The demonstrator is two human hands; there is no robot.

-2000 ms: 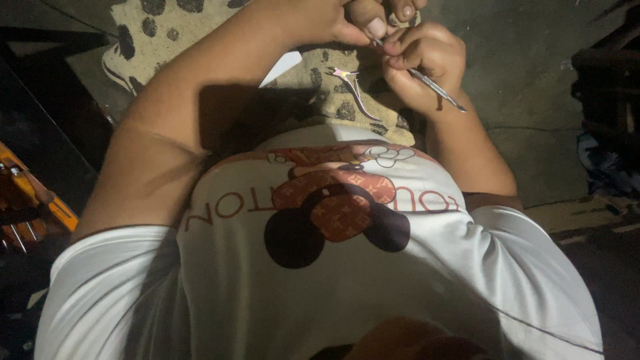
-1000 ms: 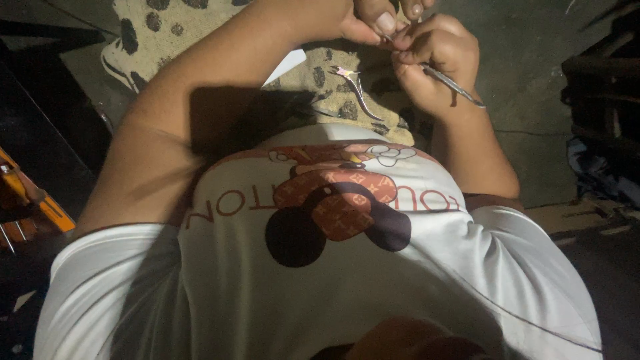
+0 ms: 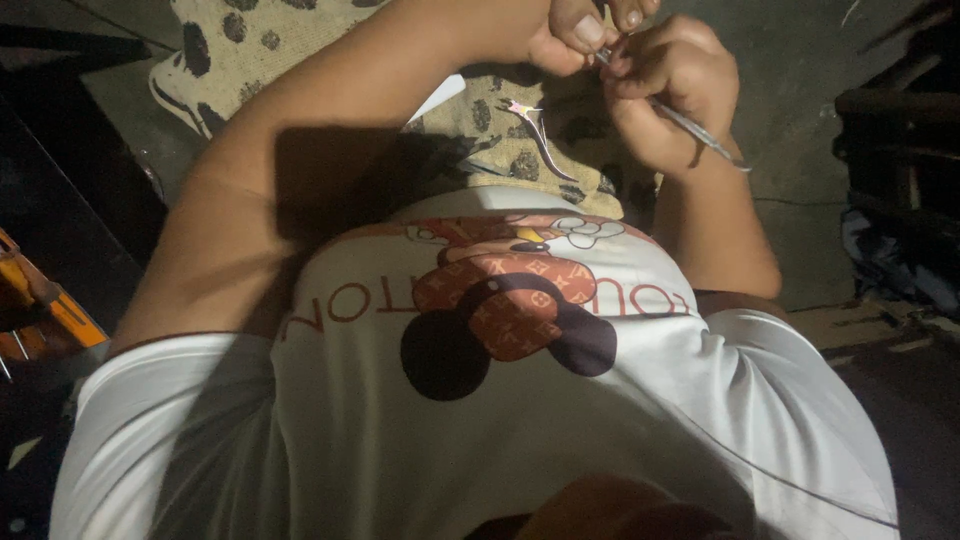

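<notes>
My right hand [image 3: 675,90] is closed around a slim metal tool [image 3: 697,133], whose rear end sticks out below the fingers toward the lower right. Its front tip meets what looks like a big toe [image 3: 586,30], at the top of the view. My left hand [image 3: 536,41] presses against that toe from the left, with its fingers partly hidden. More toes [image 3: 632,16] show just to the right. Below the hands, cuticle nippers [image 3: 541,139] with a patterned head lie on a beige, dark-spotted cloth [image 3: 480,112].
A white flat piece [image 3: 439,97] lies on the cloth beside my left forearm. Something thin and dark [image 3: 480,166] rests near my shirt. An orange object with metal rods [image 3: 52,300] stands at the left edge, and dark slatted furniture [image 3: 900,120] at the right.
My right hand has shifted a little to the right, and the rear end of the metal tool has swung right with it. My left hand stays at the toe.
</notes>
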